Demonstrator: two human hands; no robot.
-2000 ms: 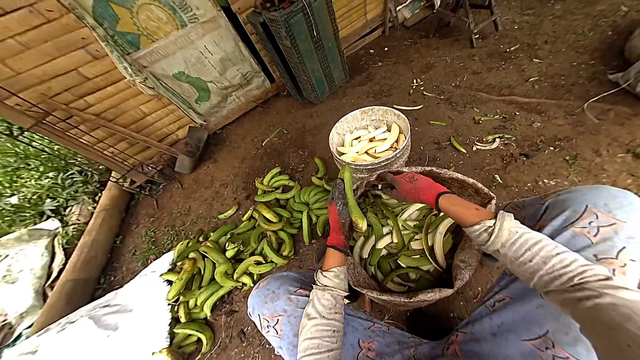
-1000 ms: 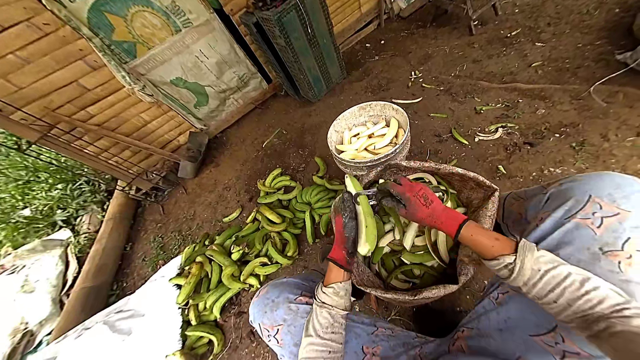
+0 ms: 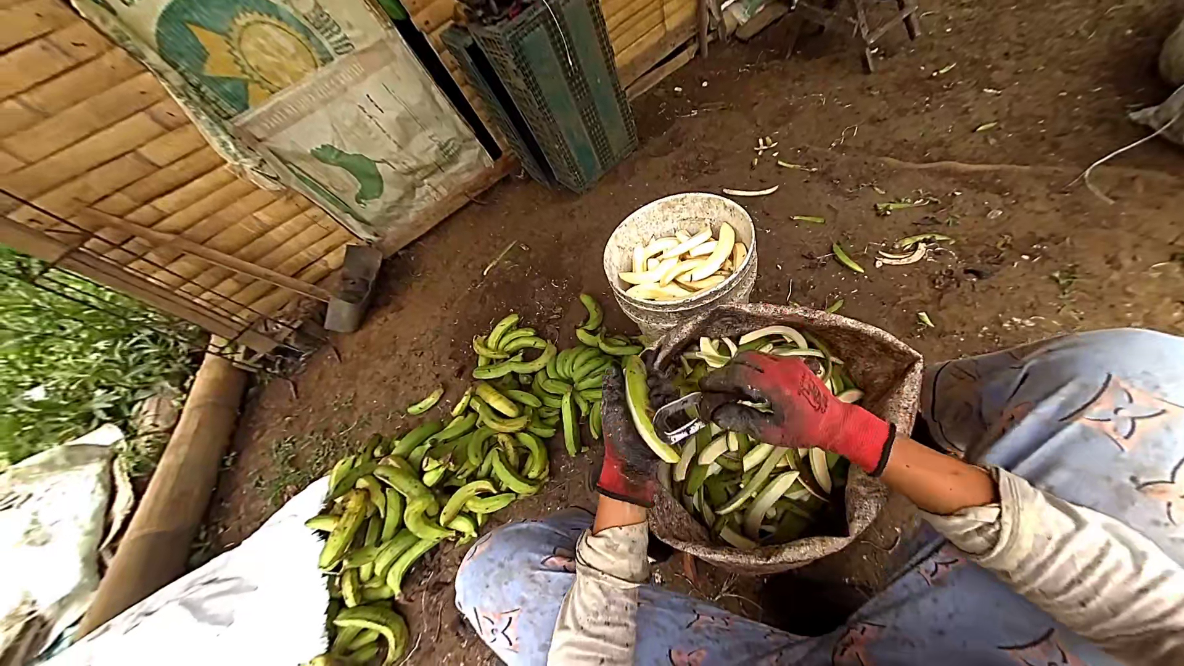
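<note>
My left hand (image 3: 629, 444), in a red and black glove, grips a partly peeled green banana (image 3: 640, 407) held upright over the left rim of a sack (image 3: 888, 370). In my right hand (image 3: 786, 402), gloved alike, is a metal peeler (image 3: 680, 418), its head beside the banana. Green and pale peels (image 3: 758, 481) fill the sack between my knees. Behind it stands a whitish bucket (image 3: 680, 319) holding peeled bananas (image 3: 689, 264). Unpeeled green bananas (image 3: 490, 425) lie heaped on the soil to the left.
A white sheet (image 3: 240, 592) lies at the lower left, beside a bamboo pole (image 3: 176, 499). Green crates (image 3: 564, 92) stand against the bamboo wall (image 3: 92, 102). Scattered peel scraps (image 3: 902, 254) lie on the dirt floor, right of the bucket.
The banana in my left hand shows more green side now than one second ago, when a pale peeled strip faced up. My right hand remains over the sack.
</note>
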